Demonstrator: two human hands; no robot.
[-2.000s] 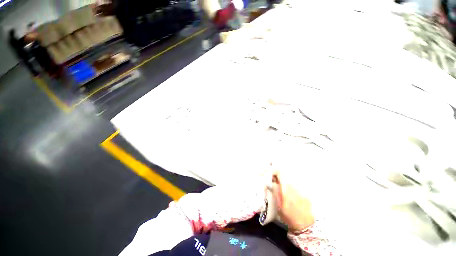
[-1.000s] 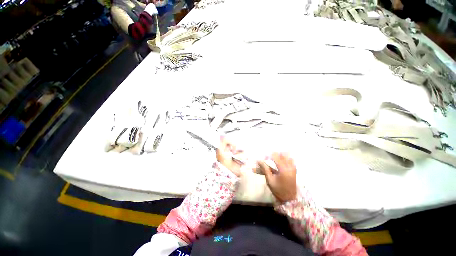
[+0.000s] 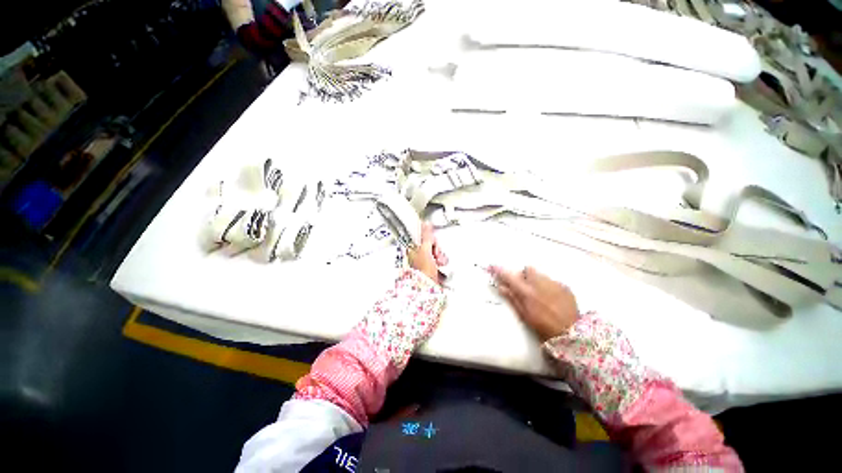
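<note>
My left hand is at the near middle of the white table, its fingers closed on a beige webbing strap that runs up from it. My right hand lies to the right, low over the table, fingers pointing left at a small, washed-out item too pale to make out; whether it grips it cannot be told. Beyond the hands a strap pile stretches right, with silver hooks clustered at its left end. Folded strap bundles stand at the left.
Bunched straps with hooks lie at the far left of the table. Long white forms lie at the back, more straps at the far right. A person's sleeve shows beyond. Yellow lines mark the dark floor.
My hands, close together a second ago, are now apart. The left has moved up onto a strap; the right has opened out to the right. The view has shifted slightly.
</note>
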